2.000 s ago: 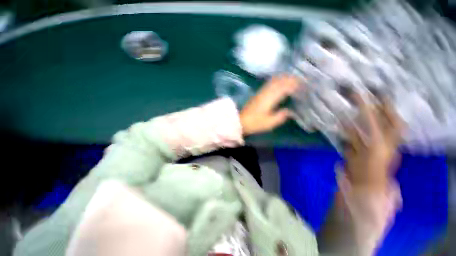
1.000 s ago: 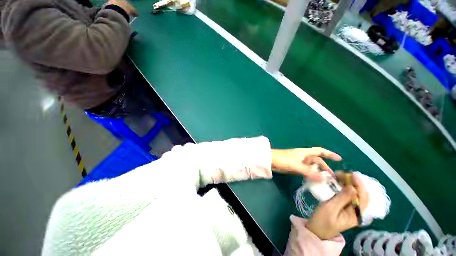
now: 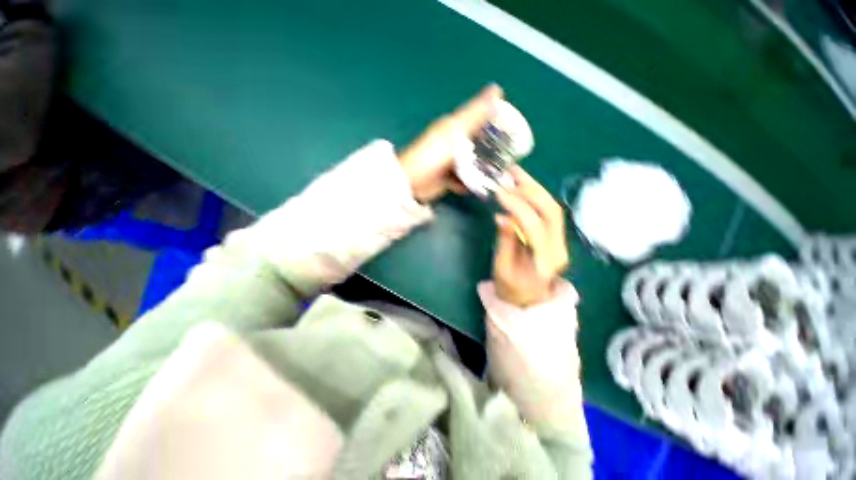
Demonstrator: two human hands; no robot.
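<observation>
A white camera housing shell (image 3: 513, 125) is held up over the green bench, its open face showing dark and silver parts of a circuit board (image 3: 492, 148). My left hand (image 3: 439, 155) grips the shell from its left side. My right hand (image 3: 533, 234) is at the shell's lower right edge, its fingertips touching the rim; a small yellow spot shows between its fingers, perhaps a tool handle. Whether a sealing ring is at the rim cannot be seen. The main pile of rings (image 3: 633, 210) lies right of my hands.
Stacked housings (image 3: 695, 352) stand in rows at the right. A pale rail (image 3: 601, 84) edges the green bench (image 3: 235, 84), with a green conveyor belt (image 3: 695, 66) beyond. Blue plastic (image 3: 624, 450) shows below the bench. Part of a person (image 3: 26, 89) is at the far left.
The view has swung right and down, with more stacked housings showing. My hands have moved away from the ring pile with the shell, whose open face now shows.
</observation>
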